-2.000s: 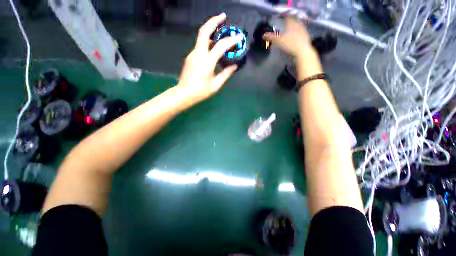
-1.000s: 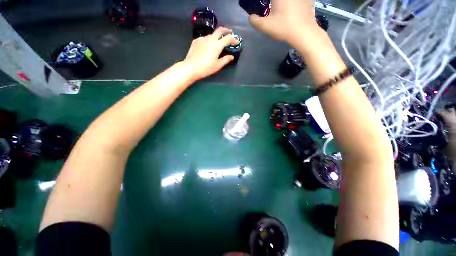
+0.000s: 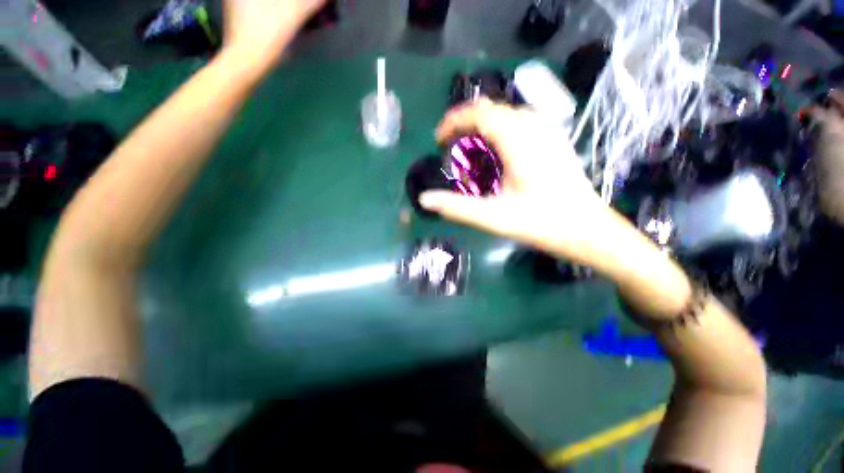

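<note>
My right hand [image 3: 509, 175] holds a black cylindrical unit [image 3: 474, 166] with its top glowing pink-purple, above the green bench [image 3: 305, 212]. An unlit black unit [image 3: 437, 266] with a shiny top stands just below it in view. My left hand [image 3: 278, 9] is at the top edge over the dark conveyor and is partly cut off; a dark unit [image 3: 324, 14] shows beside its fingers, but its grip cannot be told. A small clear pot [image 3: 381, 120] with a pale stick stands left of my right hand.
A tangled white cable bundle [image 3: 648, 74] hangs at the upper right. Black units and a pale cylinder [image 3: 731, 212] crowd the right. More dark units [image 3: 55, 166] sit at the left. A slanted pale strip [image 3: 46, 42] stands upper left. Another person's arm [image 3: 826, 152] shows at the right edge.
My right hand has come down from the conveyor to the bench with a unit, now glowing pink-purple. My left hand has left the blue-lit unit and moved up and left. The view has shifted.
</note>
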